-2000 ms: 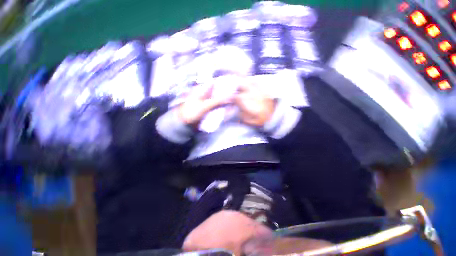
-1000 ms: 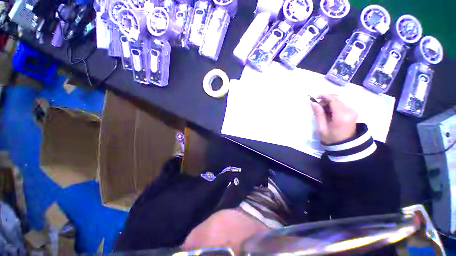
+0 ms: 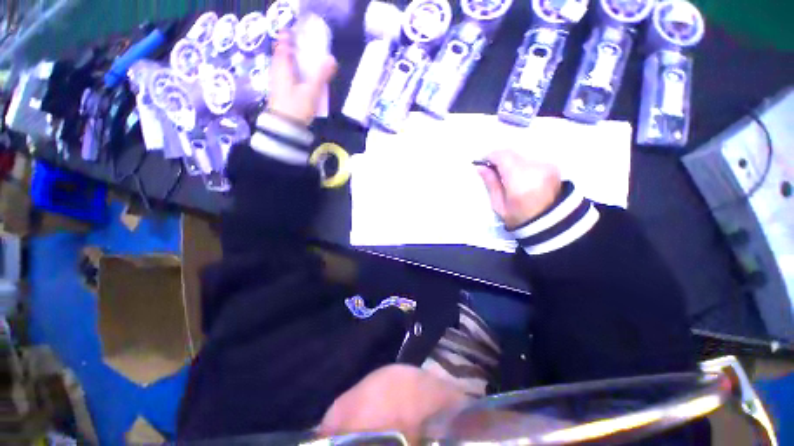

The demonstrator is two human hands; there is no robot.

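Observation:
My left hand [image 3: 296, 83] is at the back left, beside the cluster of units, with its fingers around a pale lavender fan-like unit [image 3: 313, 43]. The unit is blurred and its far end is unclear. My right hand [image 3: 528, 187] is over the white paper [image 3: 418, 192], with thumb and forefinger pinched on a small thin dark item [image 3: 482, 163] that I cannot identify. The rest of that item is hidden in the hand.
Several units with round grilles [image 3: 667, 96] lie along the back. A crowded cluster of units [image 3: 218, 90] is at the left. A yellow tape roll [image 3: 330, 165] lies beside the paper. A white-grey box [image 3: 749, 192] is at the right. An open carton [image 3: 144, 314] is on the blue floor.
My left hand, out of view one second ago, now reaches to the back left and holds a unit. My right hand remains over the paper with the dark item. The camera view has shifted.

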